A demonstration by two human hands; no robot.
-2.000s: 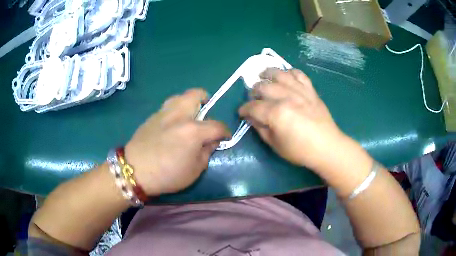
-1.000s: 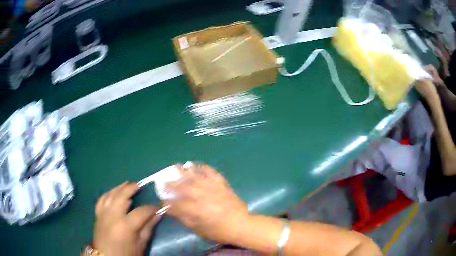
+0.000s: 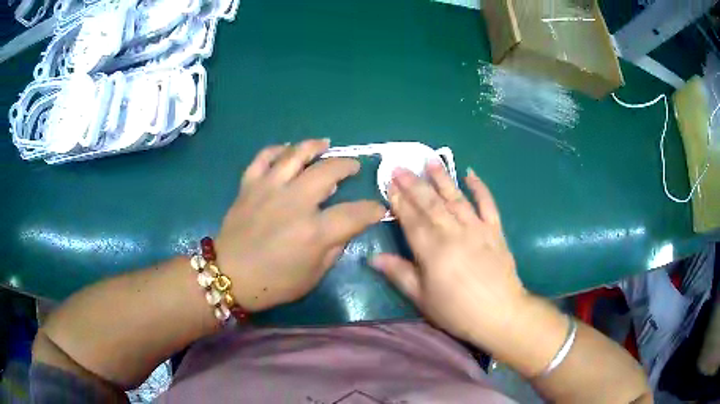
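Note:
A white plastic frame with a round disc (image 3: pixel 409 158) lies nearly level on the green bench, disc end to the right. My left hand (image 3: pixel 296 217) holds the frame's left end, which is mostly hidden under the fingers; thumb and index finger reach along its near side. My right hand (image 3: pixel 450 245) rests with spread fingers on the disc, palm down, thumb apart. I cannot tell whether a thin rod is under the fingers.
White stacked frames (image 3: pixel 118 110) lie at the left. A pile of thin rods (image 3: pixel 530 102) lies before an open cardboard box (image 3: pixel 553 43) at upper right. A white cord (image 3: pixel 665 158) curves to a yellow block (image 3: pixel 701 158) at the right edge. The bench's curved edge runs near my body.
The view has swung back from the right side. The frame, tilted up to the right two seconds ago, now lies nearly level. My right hand's fingers have spread onto the disc.

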